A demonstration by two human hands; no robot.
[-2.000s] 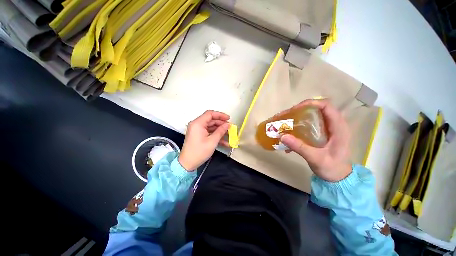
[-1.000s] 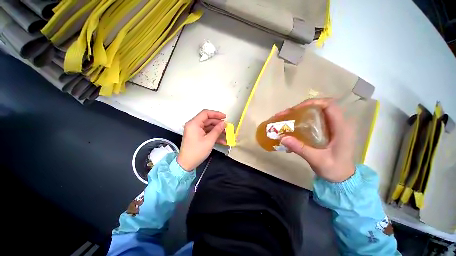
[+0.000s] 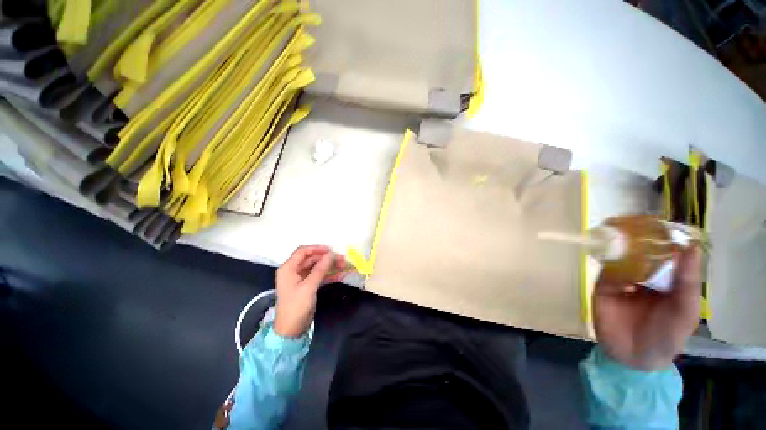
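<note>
The taupe bag panel (image 3: 479, 235) lies flat in front of me, with yellow edges down its left and right sides. My left hand (image 3: 304, 281) is at its near left corner, fingertips together at the yellow end tab (image 3: 359, 259); whether they pinch it is hard to tell. My right hand (image 3: 647, 315) holds the glue bottle (image 3: 640, 249) beyond the panel's right edge, blurred. The bottle lies sideways with its pale nozzle pointing left over the panel. Two grey-brown tabs show at the far edge, one of them at the right (image 3: 554, 158).
A fanned pile (image 3: 201, 109) with yellow strips stands at the left, partly over a dark-edged board (image 3: 252, 195). A crumpled white wad (image 3: 322, 150) lies beside it. More panels lie behind (image 3: 395, 50) and at right (image 3: 739, 243). The white-rimmed tub (image 3: 242, 323) is partly hidden by my left sleeve.
My right hand has moved right with the glue bottle, whose nozzle now points left. The view has shifted. My left hand remains by the near left corner.
</note>
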